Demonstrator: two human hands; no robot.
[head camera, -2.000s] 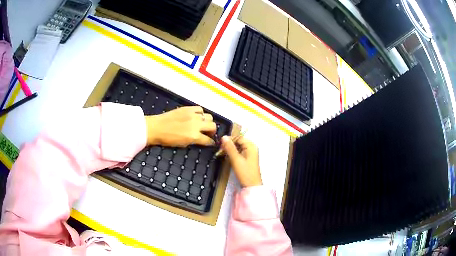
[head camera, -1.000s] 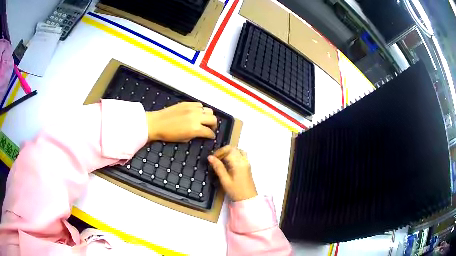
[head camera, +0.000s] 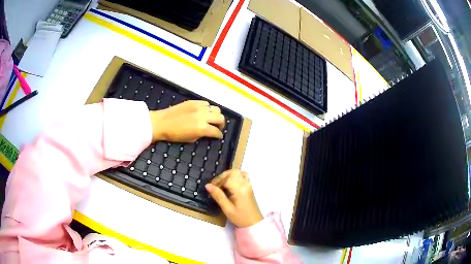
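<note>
A black blister tray (head camera: 170, 167) with rows of small whitish dots lies in front of me on a brown cardboard sheet (head camera: 106, 80). My left hand (head camera: 188, 121) rests over the tray's upper right part, palm down, with its fingers bent near the right columns. My right hand (head camera: 235, 196) is at the tray's lower right corner, thumb and forefinger close together over the last dots. Whether either hand holds something small cannot be made out. The left forearm and its pink sleeve hide the tray's left middle part.
A tall black tray stack (head camera: 382, 165) stands at the right. A low tray pile (head camera: 284, 64) lies inside red tape beside flat cardboard pads (head camera: 325, 38). Another black stack (head camera: 181, 11) is at the far left. A calculator (head camera: 67, 15), white paper (head camera: 40, 49) and pens (head camera: 23, 81) lie at the left edge.
My right hand has moved down along the tray's right side to its lower corner. The thin stick seen at my right fingers earlier no longer shows clearly. My left hand has moved slightly up.
</note>
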